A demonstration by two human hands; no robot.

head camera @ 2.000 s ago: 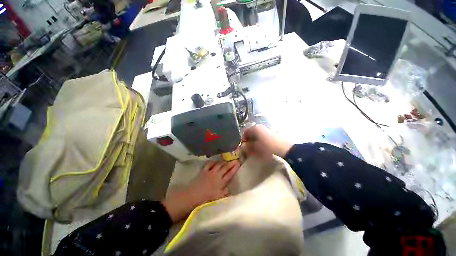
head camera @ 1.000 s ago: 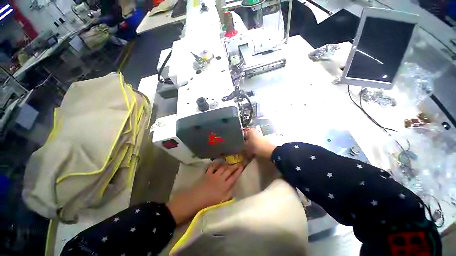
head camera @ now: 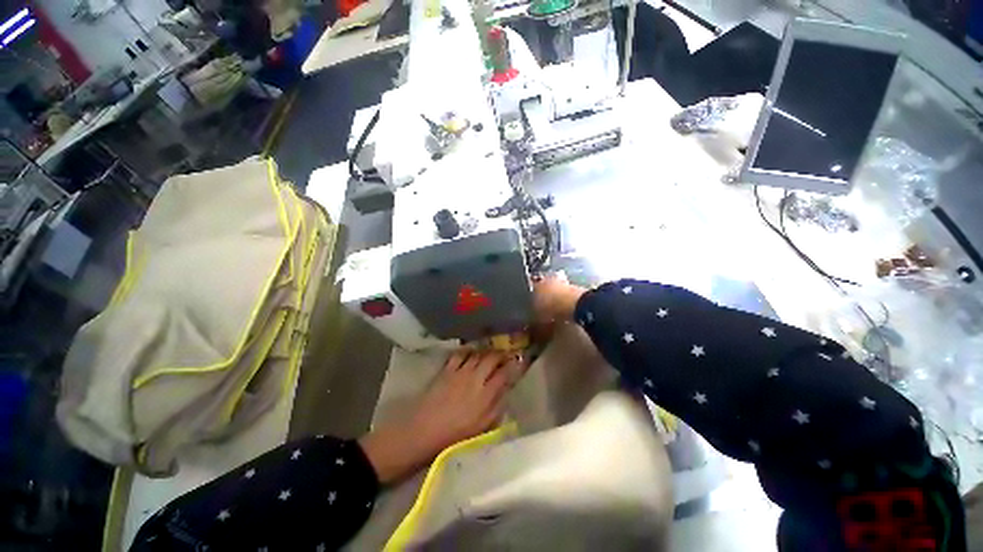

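Observation:
A beige workpiece (head camera: 582, 464) with yellow binding tape (head camera: 447, 458) lies folded in front of the white sewing machine with its dark grey front plate (head camera: 461, 283). My left hand (head camera: 464, 399) lies flat on the cloth, fingertips beside the yellow presser clamp (head camera: 509, 342) under the head. My right hand (head camera: 554, 304) is at the right side of the head, partly hidden behind it and by the sleeve. Its fingers are mostly hidden, so I cannot tell if it grips anything.
A tall stack of yellow-edged beige workpieces (head camera: 205, 280) stands at left. A grey-framed screen (head camera: 825, 102) stands at back right with a cable below. Crumpled clear plastic bags (head camera: 938, 356) and small brownish pieces (head camera: 905, 262) lie at right. Thread cones stand behind the head.
The whole view has shifted, so the machine appears slightly further right. My right hand has moved in closer behind the head. My left hand stays flat on the cloth by the clamp.

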